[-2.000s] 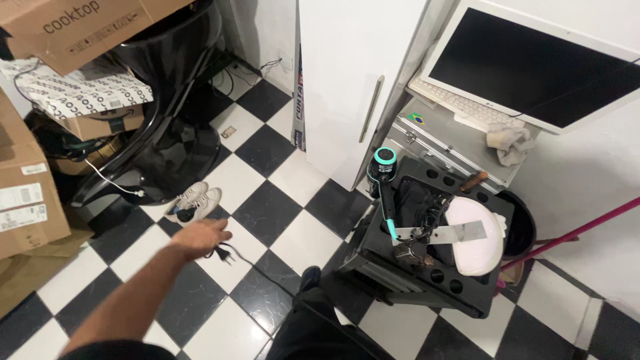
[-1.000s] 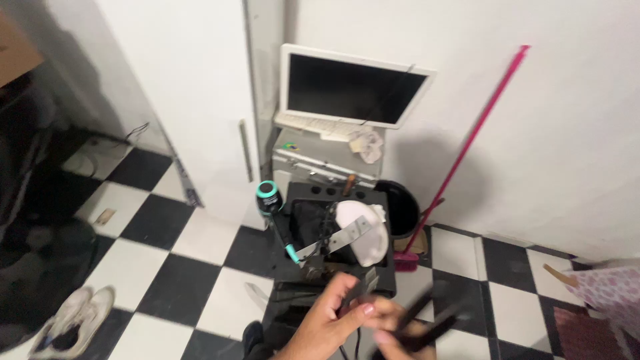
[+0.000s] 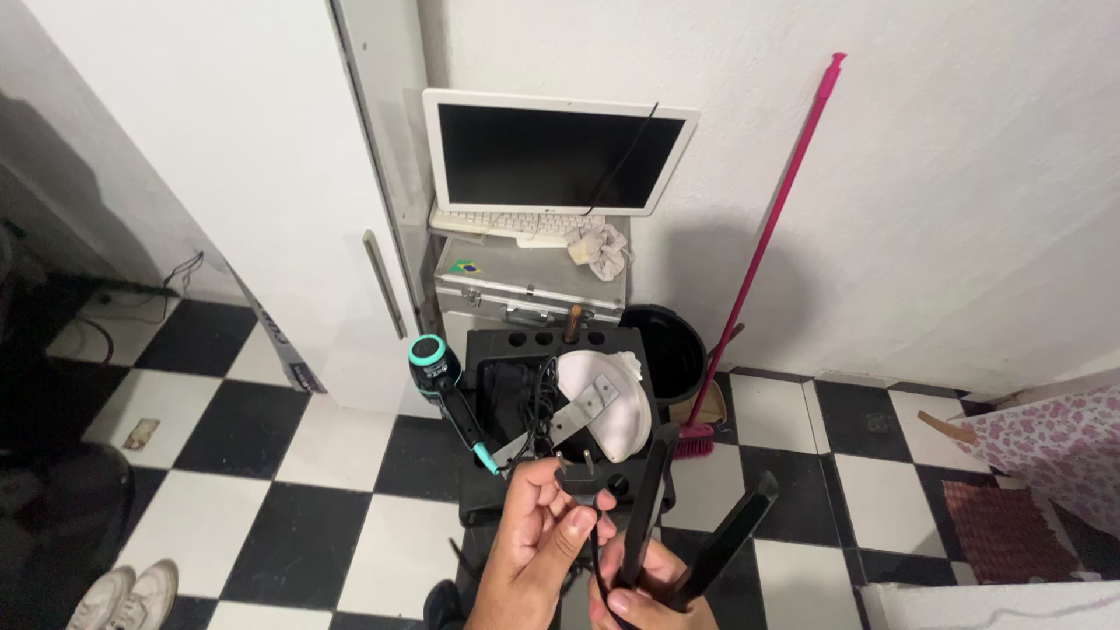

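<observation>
Low in the head view, my left hand (image 3: 542, 542) pinches a black power cord (image 3: 598, 547) near its plug (image 3: 576, 462), whose metal pins point up. Beside it on the right, my right hand (image 3: 647, 582) grips a black hair straightener (image 3: 652, 507) by its lower part, the two arms spread apart in a V. Behind the hands stands a black salon trolley (image 3: 481, 507). A black and teal hair dryer (image 3: 451, 398) hangs at its left side. On the trolley top lie a white rounded pad (image 3: 626, 420), a flat metal bracket (image 3: 573, 416) and tangled black cables (image 3: 542, 402).
Behind the trolley are an aluminium case (image 3: 534, 276), a white keyboard (image 3: 516, 223), a crumpled cloth (image 3: 599, 249) and a white monitor (image 3: 560, 157). A black bucket (image 3: 669, 350) and pink broom (image 3: 770, 236) stand right. A white cabinet (image 3: 236, 175) is left; sneakers (image 3: 127, 595) lie on the checkered floor.
The left hand, earlier reaching out over the floor by the cord and plug, is now in front of the trolley beside the right hand. The straightener, blurred one second ago, is now plain. The view has swung right.
</observation>
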